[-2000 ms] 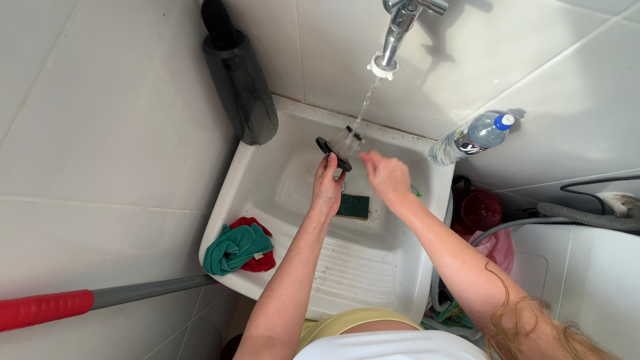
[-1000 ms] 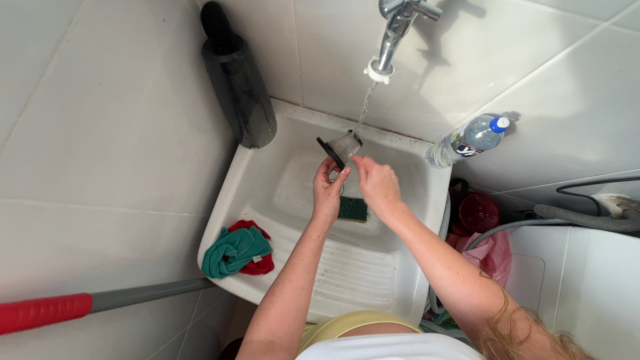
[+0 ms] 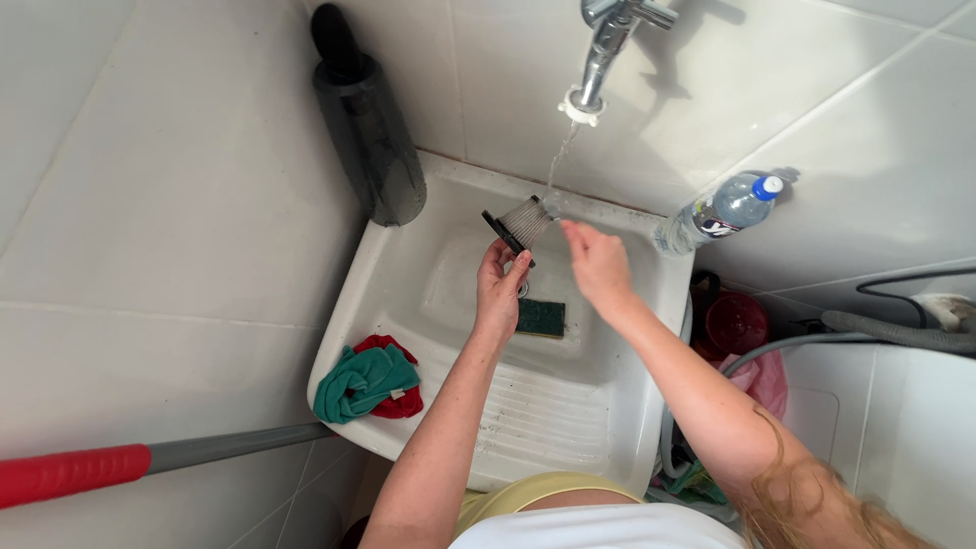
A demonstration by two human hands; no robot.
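My left hand grips the black rim of a pleated cone-shaped filter, which is tilted over the basin of a white laundry sink. Water runs from the chrome faucet onto the filter's narrow end. Just right of that end is my right hand, its fingers curled together; whether they pinch something thin cannot be made out. Below the hands, a dark green scouring sponge lies on the basin floor beside the drain.
A dark translucent vacuum dust container stands on the sink's back left corner, a plastic bottle on the right corner. Green and red cloths lie at the left edge, near a red and grey pole. A grey hose runs at right.
My right hand has shifted slightly away from the filter compared with one second ago. My left hand still holds the filter by its rim under the running water.
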